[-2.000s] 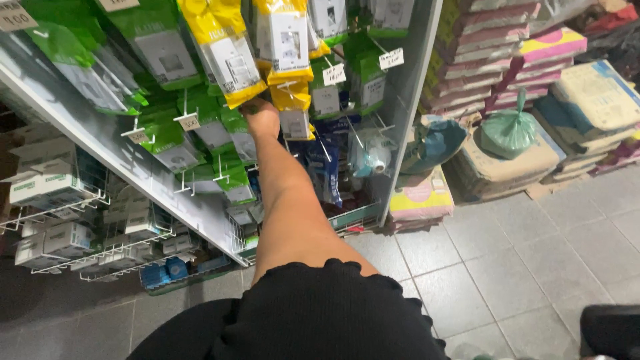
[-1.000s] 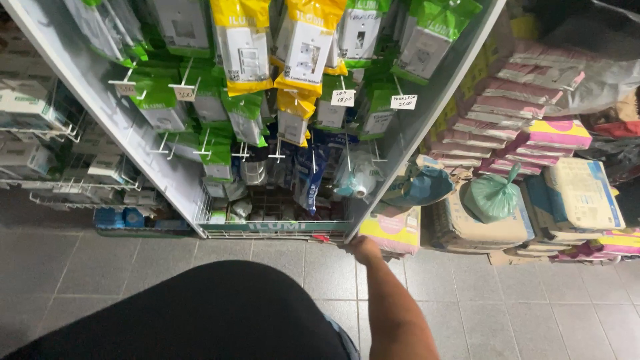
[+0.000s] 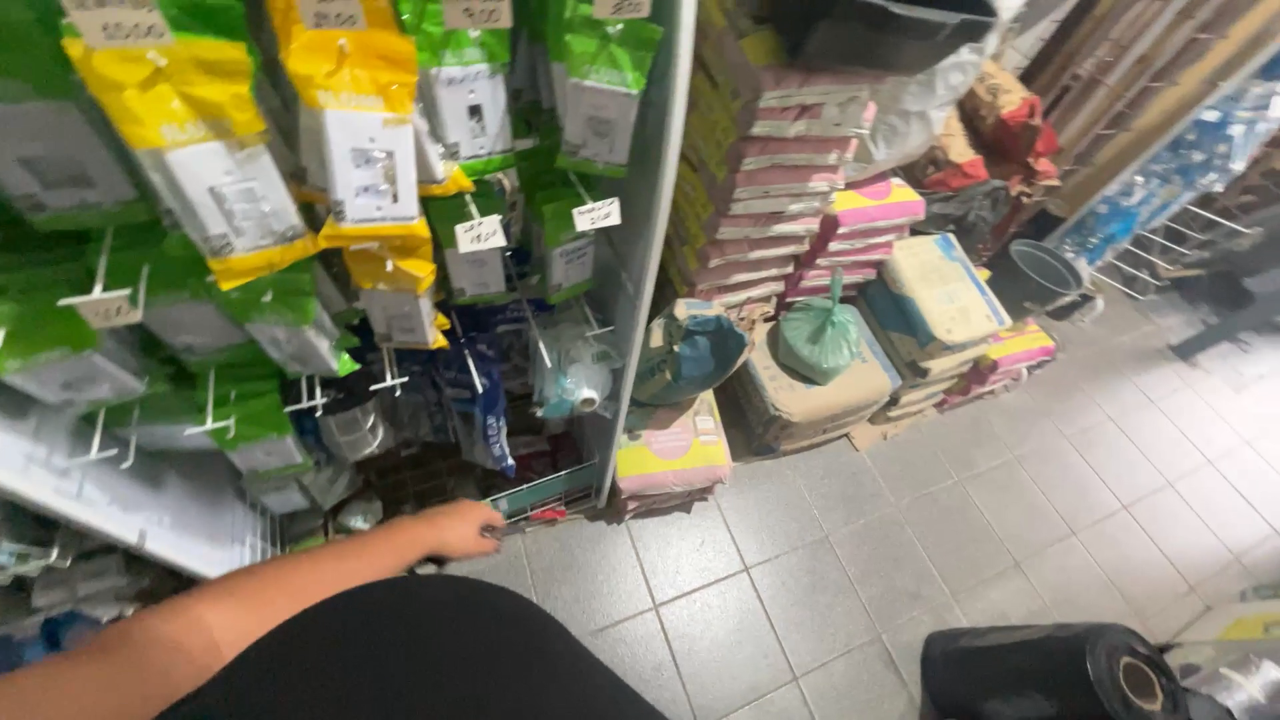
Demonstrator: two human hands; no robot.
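My left hand [image 3: 463, 530] reaches in from the lower left, its fingers curled at the front of the low wire basket [image 3: 550, 500] under the display rack. Something small and dark shows at the fingers; whether they grip it or the basket's edge cannot be told. Above hang yellow-and-white packets [image 3: 370, 165] and green-and-white packets [image 3: 600, 110] of electrical wall fittings on hooks. A blue packet [image 3: 490, 420] and a clear bag with white parts [image 3: 580, 385] hang lower, near the rack's side panel [image 3: 655, 230]. My right hand is out of view.
Right of the rack stand stacked pink-and-yellow bags [image 3: 672, 450], an opened sack [image 3: 695, 350] and a tied green plastic bag [image 3: 822, 335] on a paper sack [image 3: 820, 400]. A black plastic roll [image 3: 1030, 670] lies at the lower right over the grey tiled floor [image 3: 830, 560].
A hand was up among the hanging packets two seconds ago; one second ago a hand was at the rack's lower right corner. My left arm now comes in from the left. The view has swung right.
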